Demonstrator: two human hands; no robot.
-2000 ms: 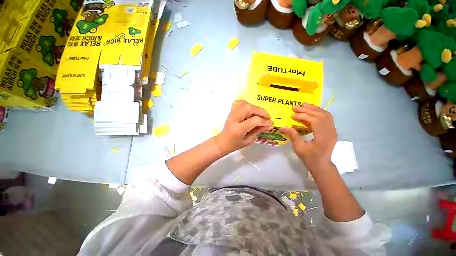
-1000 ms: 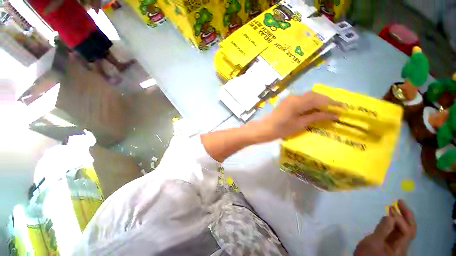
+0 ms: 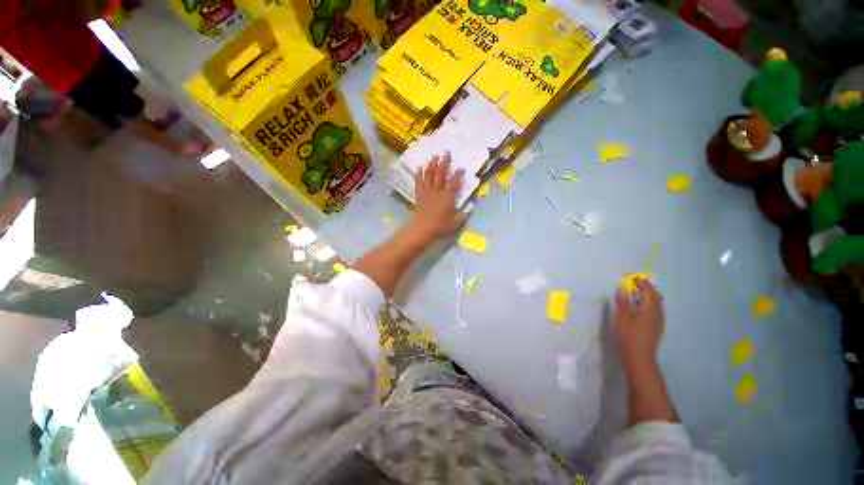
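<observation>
A closed yellow gable box [image 3: 284, 118] with its handle up stands at the table's left edge, its plant cartoon side turned to me. My left hand [image 3: 438, 197] lies with spread fingers on the white flaps of the pile of flat box blanks [image 3: 502, 80]; no blank is lifted. My right hand [image 3: 640, 301] is at the table's right middle, its fingers curled at a small yellow paper bit [image 3: 635, 281]. Whether the fingers grip the bit is hard to tell.
Plush plant toys [image 3: 748, 142] stand at the right edge. Yellow and white waste bits [image 3: 557, 305] lie scattered on the table [image 3: 701, 237]. More finished boxes [image 3: 332, 33] stand behind. A red stool [image 3: 717, 21] is beyond the far edge. A person in red [image 3: 57, 43] is at upper left.
The closed box has gone from under my left hand to the table's left edge, where it stands released. My left hand has moved onto the blanks. My right hand has moved over the table; the view has shifted.
</observation>
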